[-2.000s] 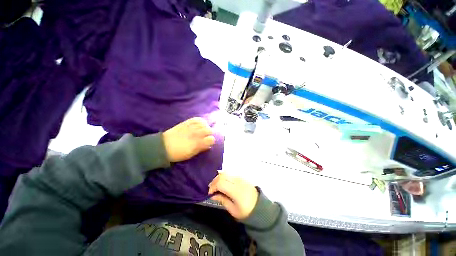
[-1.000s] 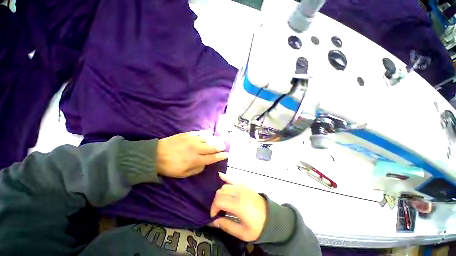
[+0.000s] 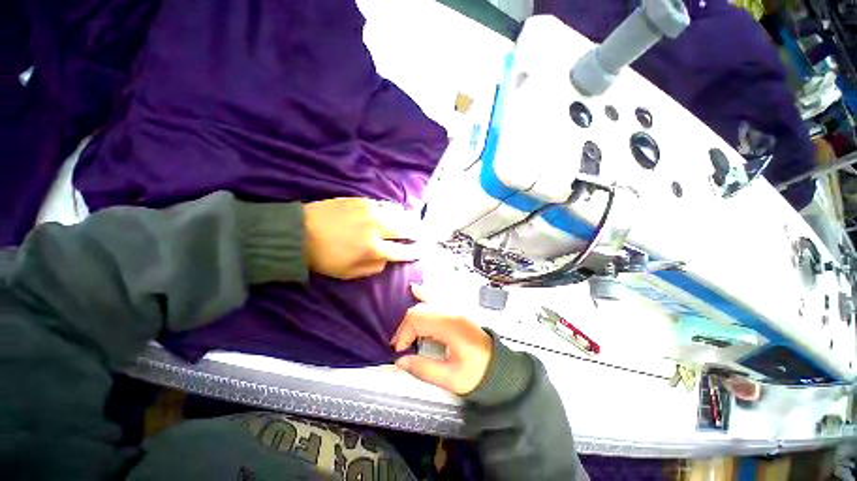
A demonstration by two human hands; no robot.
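A dark purple garment lies spread on the white table, its right edge running to the needle area. My left hand presses flat on the cloth beside the needle, fingertips in the lamp glow. My right hand pinches the garment's edge near the front of the table. The white sewing machine with a blue stripe stands just right of my hands. Its presser foot and needle are beside my left fingertips; glare hides the exact contact with the cloth.
Red and silver snips lie on the table right of the needle. A small dark tray is at the right. A grey post stands on the machine head. More purple cloth lies behind it. The ruler-marked table edge curves across the front.
The view has shifted and turned. The garment's lower edge has come up off my lap side, showing the front table edge. Both hands remain at the cloth's right edge.
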